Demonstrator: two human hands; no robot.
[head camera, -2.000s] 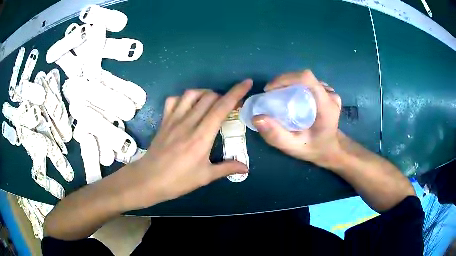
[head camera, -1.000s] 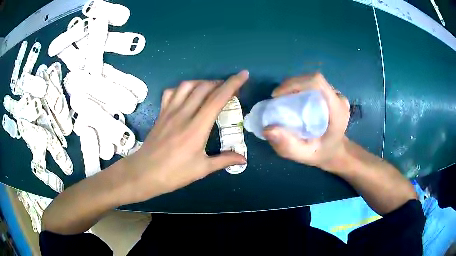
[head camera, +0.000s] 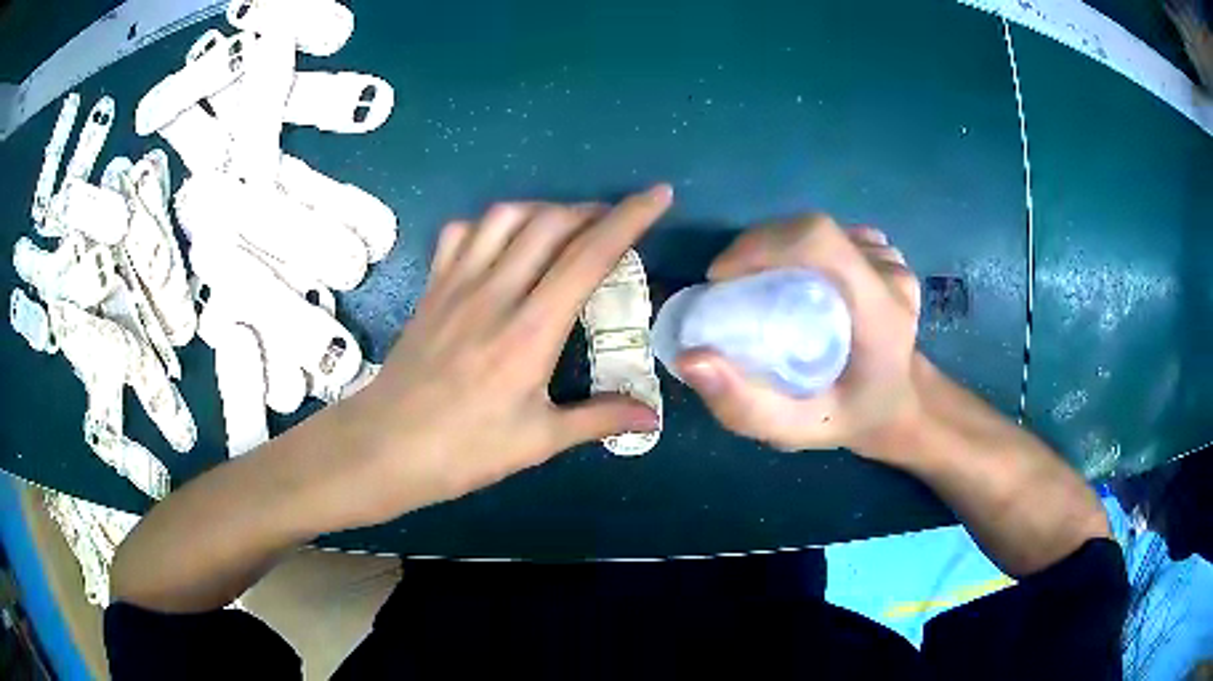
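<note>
A white housing shell (head camera: 620, 349) lies on the dark-green table with its ribbed inner side up. My left hand (head camera: 499, 333) lies beside it, with the thumb on its lower end and the fingers spread along its upper left edge. My right hand (head camera: 845, 346) is closed around a translucent squeeze bottle (head camera: 765, 326). The bottle is tilted, its narrow end towards the shell's right edge. The needle tip cannot be made out.
A pile of loose white housing shells (head camera: 253, 226) covers the table's left side, with slimmer slotted pieces (head camera: 133, 279) at its outer edge. A pale rail (head camera: 113, 43) curves along the far edge. Bulk parts (head camera: 87, 545) show below the table edge at left.
Since the last earlier frame, my right hand and the bottle have shifted slightly left, closer to the shell. My left hand still rests on the shell. The view has shifted slightly.
</note>
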